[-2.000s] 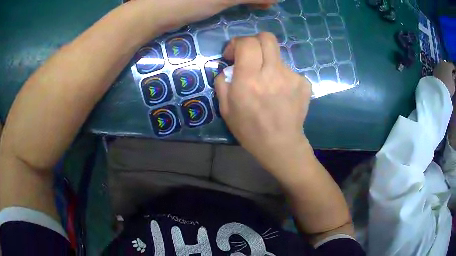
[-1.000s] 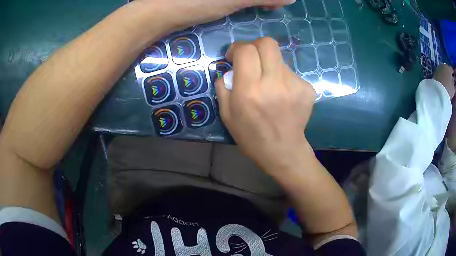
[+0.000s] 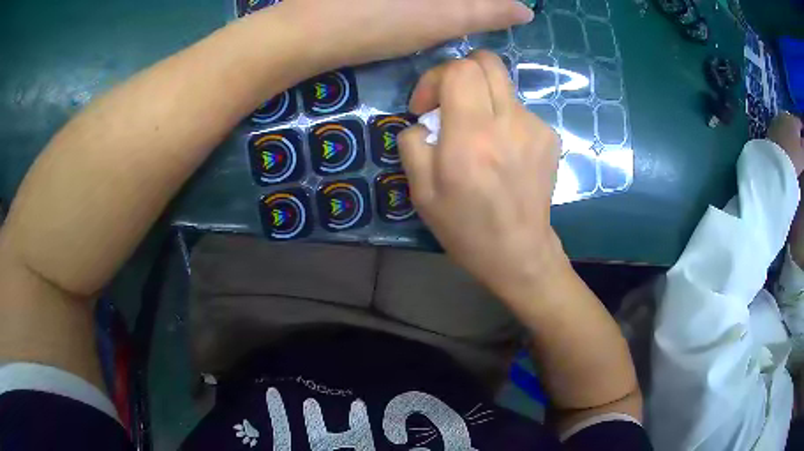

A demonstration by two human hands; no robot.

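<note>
A clear glossy sticker sheet [image 3: 614, 125] lies on the dark green table in front of me, with strong glare. Several black face stickers [image 3: 279, 157] with coloured rings sit on its left part; the outlines on its right are empty. My right hand [image 3: 483, 141] is over the sheet's middle, fingers curled around a small crumpled white cloth or tissue [image 3: 430, 126], beside the stickers. My left hand [image 3: 494, 12] reaches across the sheet's top and is partly cut off by the upper edge; its fingertips show no held thing.
Loose black modules [image 3: 723, 77] lie in small clusters at the upper right. Beyond them is a neighbour's patterned sheet [image 3: 756, 75]. A person's white sleeve [image 3: 718, 291] is at the right, next to my right forearm. The table's front edge [image 3: 608, 262] runs below the sheet.
My right hand has moved slightly right with the white bit, and more of the stickers beside it shows. My left hand has moved a little right. The glare on the sheet has shifted.
</note>
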